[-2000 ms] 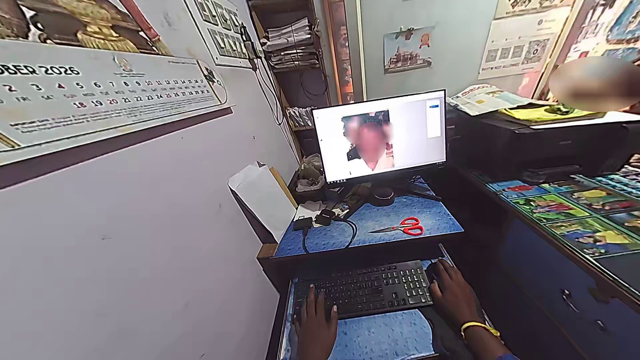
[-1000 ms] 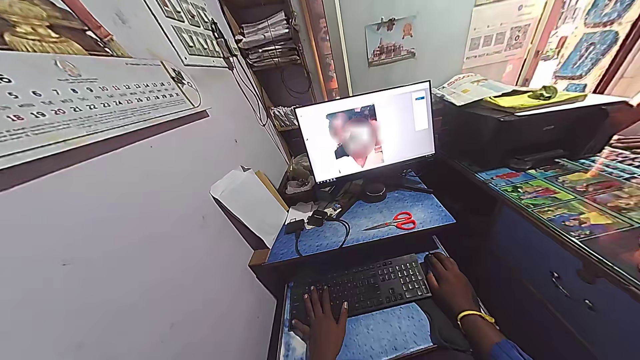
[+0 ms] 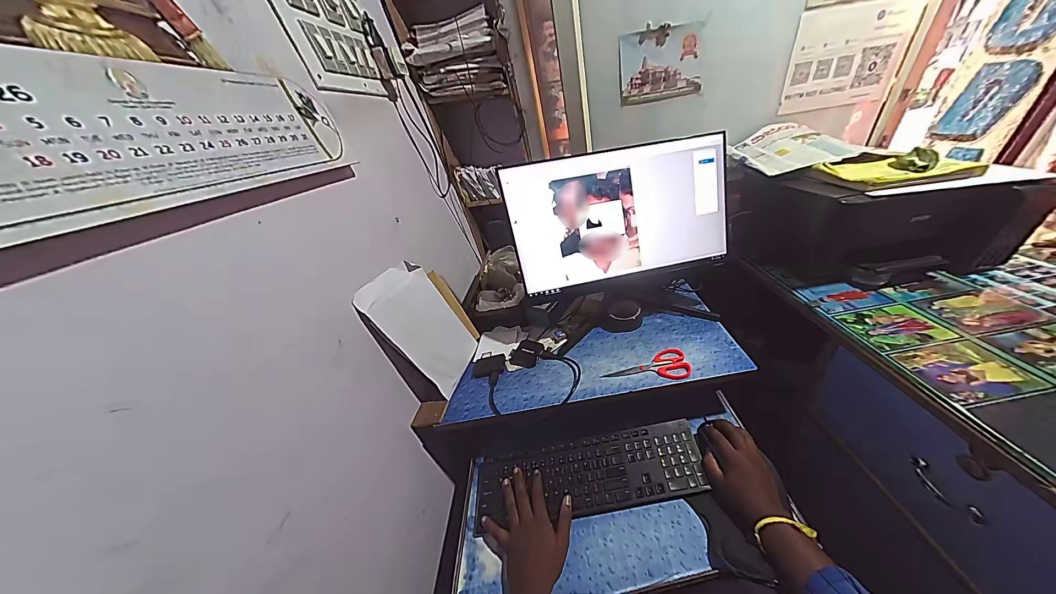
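My left hand [image 3: 532,528] rests with spread fingers on the left part of a black computer keyboard [image 3: 610,470], which lies on a blue pull-out tray [image 3: 631,540]. Just right of the keyboard, my right hand [image 3: 742,470] covers a dark computer mouse [image 3: 708,429], mostly hidden under the palm; a yellow band circles that wrist. On the desk above the tray [image 3: 709,338] stands a lit monitor [image 3: 615,214] with a photo of people open on its screen. Red-handled scissors [image 3: 660,365] lie in front of it, points to the left.
Black adapters with a cable [image 3: 528,355] lie on the desk's left part. White paper [image 3: 421,330] leans by the wall at left. A black printer [image 3: 899,223] stands at right, papers on top, beside a counter covered with photos [image 3: 957,363]. A calendar [image 3: 165,140] hangs at left.
The photo on the monitor looks different from both earlier frames. My left hand's fingers have shifted slightly on the keyboard; my right hand stays at the mouse.
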